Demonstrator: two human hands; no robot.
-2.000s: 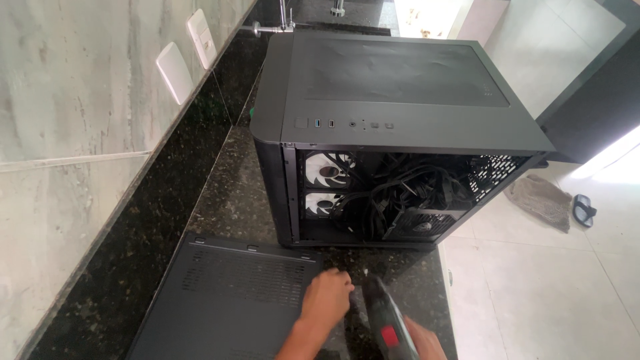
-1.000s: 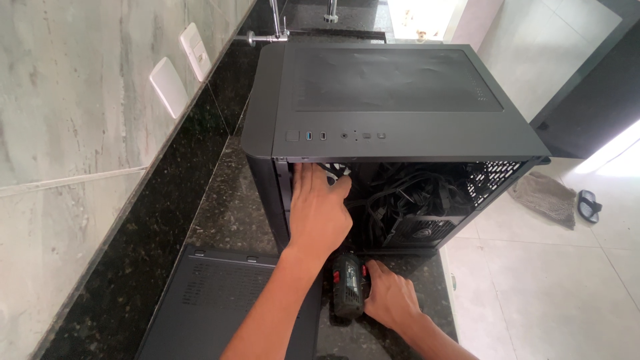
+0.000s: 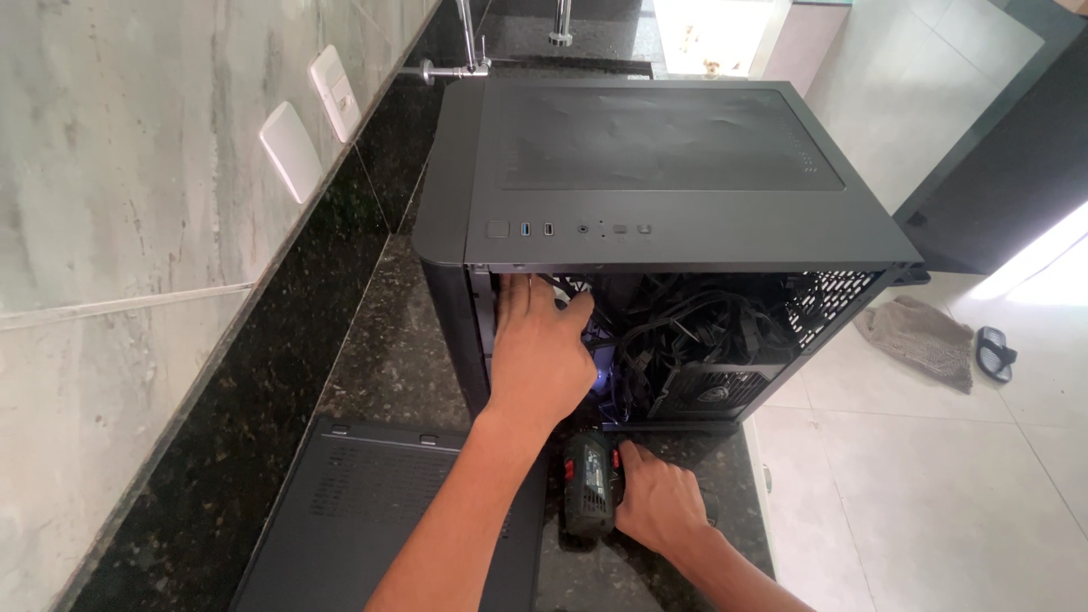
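A black computer case (image 3: 697, 208) stands on the dark granite counter with its near side uncovered. My left hand (image 3: 544, 348) reaches in at the front end of that opening; its fingertips are partly hidden, so whether they grip anything is unclear. My right hand (image 3: 663, 497) is closed around the grip of a black cordless drill driver (image 3: 588, 484) with red parts. The drill points into the lower front of the case, where a bluish light shines on the interior; its tip is hidden. Bundled black cables (image 3: 722, 327) and a power supply (image 3: 714, 391) show farther right inside.
A black side panel (image 3: 382, 501) lies flat on the granite counter (image 3: 374, 365) at the left. Wall plates (image 3: 291, 153) are on the marble wall. Chrome plumbing (image 3: 455, 72) stands behind the case. A cloth (image 3: 918, 340) and a sandal (image 3: 994, 354) lie on the floor.
My left hand has moved from above the side panel into the case opening. The drill, blurred at first, has come to point into the case, and a bluish light now shows inside.
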